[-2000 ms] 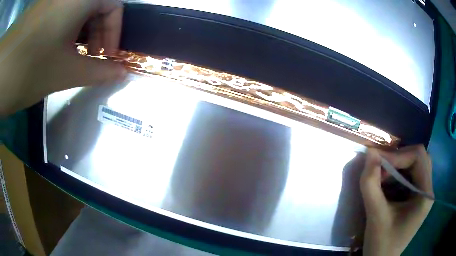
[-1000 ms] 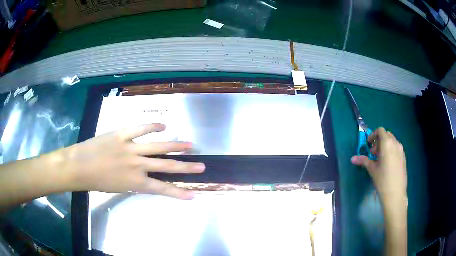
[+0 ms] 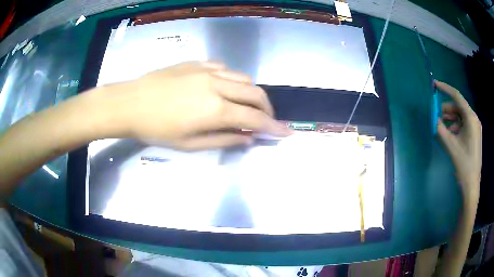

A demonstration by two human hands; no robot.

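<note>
My left hand (image 3: 200, 108), slightly blurred, lies over the upper long edge of the near display module (image 3: 233, 189), fingertips on that edge. I cannot see anything held in it. A thin white tape strip (image 3: 368, 78) runs from that edge, right of my fingertips, up past the top of the view. My right hand (image 3: 457, 121) is at the far right with fingers around the blue handles of the scissors (image 3: 435, 111); the blades point away from me. A gold flex cable (image 3: 362, 200) lies across the near module's right end.
The far display module (image 3: 309, 46) lies in the same black tray (image 3: 325, 105). Clear film (image 3: 32, 103) with small white scraps is on the green bench at the left. A ribbed whitish rail (image 3: 428, 32) runs behind the tray. Cardboard (image 3: 54, 238) shows at the lower left.
My left hand has moved right along the near module's upper edge, its fingers now closer together. My right hand has taken hold of the scissors' handles and shifted right. The view has tilted toward the near module.
</note>
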